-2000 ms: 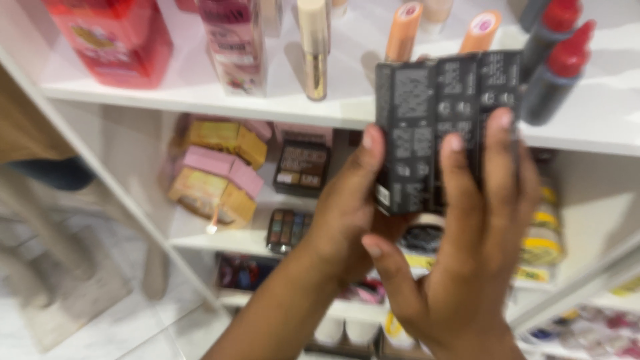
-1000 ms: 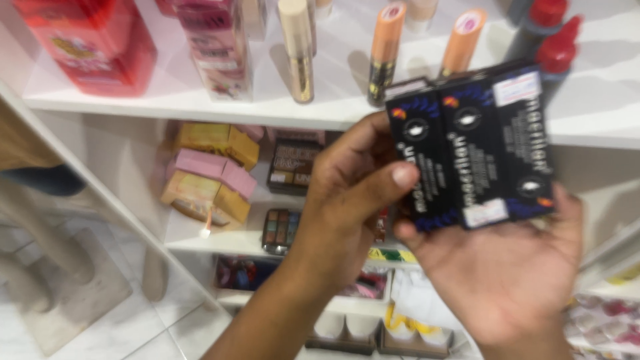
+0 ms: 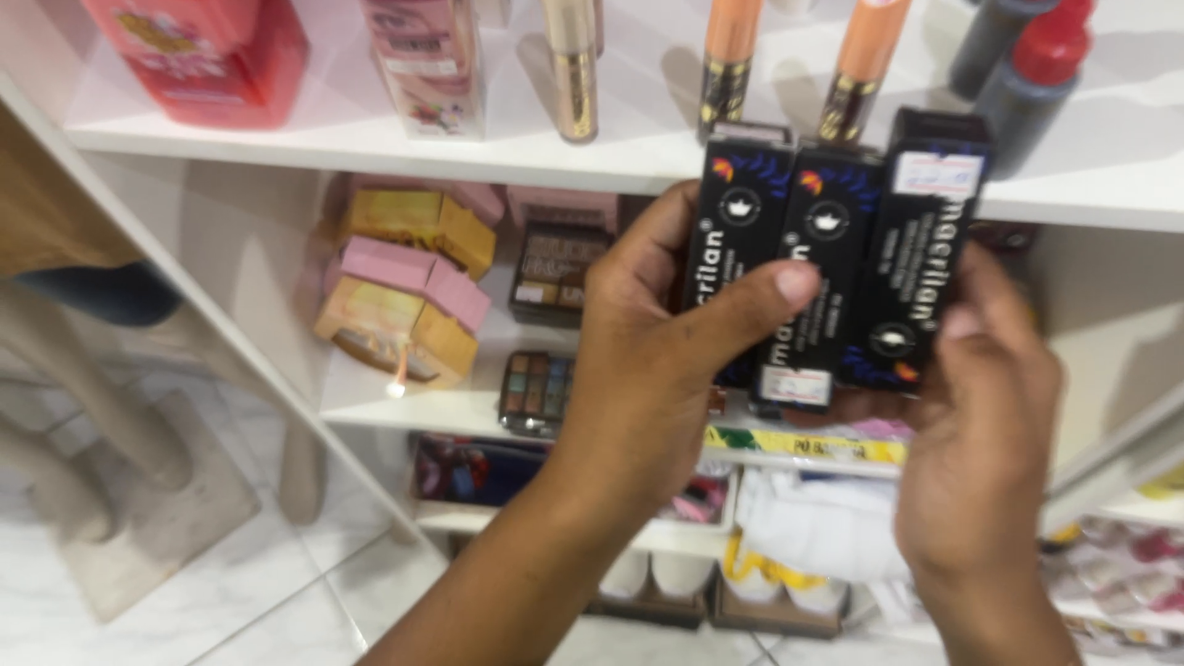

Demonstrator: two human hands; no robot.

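Three slim black Macrilan cosmetic boxes stand side by side between my hands, in front of the upper shelf's edge. My left hand (image 3: 661, 319) grips them from the left, its thumb lying across the left box (image 3: 737, 199) and the middle box (image 3: 837, 250). The right box (image 3: 925, 250) has its lettering turned the other way and a white price sticker near its top. My right hand (image 3: 990, 416) holds that box from the right and below, with some fingers hidden behind. The middle box bears a sticker at its lower end.
The white upper shelf (image 3: 638, 166) holds a red bottle (image 3: 222, 65), a pink box (image 3: 425, 69), a gold-capped tube (image 3: 573, 83), orange-capped tubes and red-capped bottles (image 3: 1027, 92). Below are yellow and pink cartons (image 3: 398, 314) and an eyeshadow palette (image 3: 536, 388). Mannequin legs (image 3: 120, 398) stand at left.
The boxes have been turned over from their densely printed side to the side with the logo. Since one second ago, the right box has shifted higher than the middle one.
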